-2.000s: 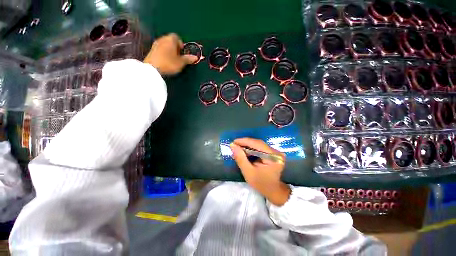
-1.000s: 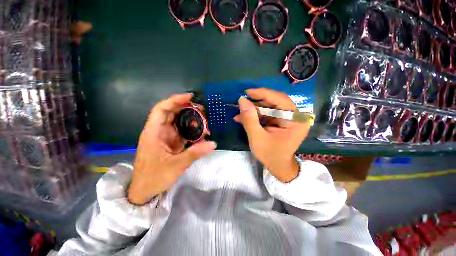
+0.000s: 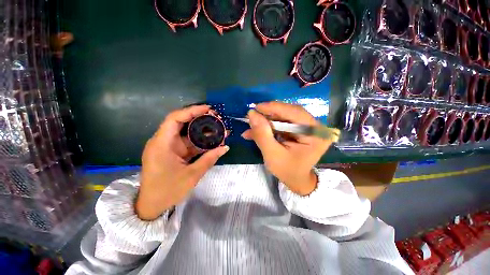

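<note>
My bare left hand [image 3: 174, 161] holds a round black watch case [image 3: 206, 132] with a rose-gold rim between thumb and fingers, over the left end of the blue backing sheet. My bare right hand [image 3: 287, 145] holds tweezers [image 3: 293, 128] like a pen, their thin tips pointing left, close to the right side of the watch case. Whether the tips hold a piece is too small to tell. The blue backing sheet [image 3: 317, 105] lies on the green mat, with a few tiny white specks beside the case. My right hand covers part of it.
Several watch cases [image 3: 313, 63] lie on the mat beyond the sheet. A clear blister tray with cases [image 3: 370, 99] stands at right, stacked clear trays [image 3: 32, 123] at left. A brown carton [image 3: 373, 180] and red parts [image 3: 440, 247] show below the bench edge. A yellow line crosses the floor.
My left hand first reached for a case at the far left of the group, then brought one to the sheet. Since a second ago, the case and tweezer tips have come closer together.
</note>
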